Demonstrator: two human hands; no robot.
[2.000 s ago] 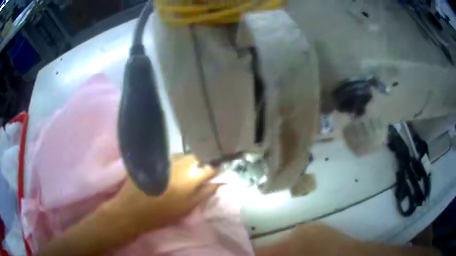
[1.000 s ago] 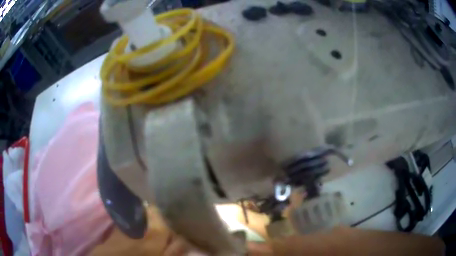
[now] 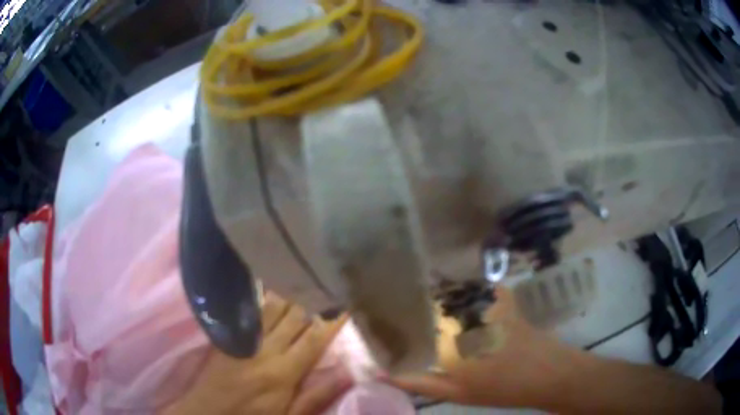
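Note:
The pink garment (image 3: 122, 267) lies on the white table left of the sewing machine head (image 3: 471, 146) and runs under my left hand to the needle area. My left hand (image 3: 280, 357) lies on the pink cloth, fingers towards the needle area, partly behind the dark grey lamp (image 3: 215, 267). My right hand (image 3: 479, 357) is at the right of the needle area, its fingertips by the pink cloth; the machine head covers part of it. The needle and presser foot are mostly hidden. Whether the right fingers grip cloth is unclear.
Yellow cord (image 3: 308, 73) loops around a post on top of the machine. Black-handled scissors (image 3: 669, 292) lie on the table at the right. A red-rimmed tray (image 3: 49, 284) with white pieces (image 3: 28, 267) stands at the left. A blue object (image 3: 47, 101) is at the far upper left.
The view shifted over the machine top, then slightly back. My right hand moved from the front edge up to the needle area. My left hand remains on the cloth.

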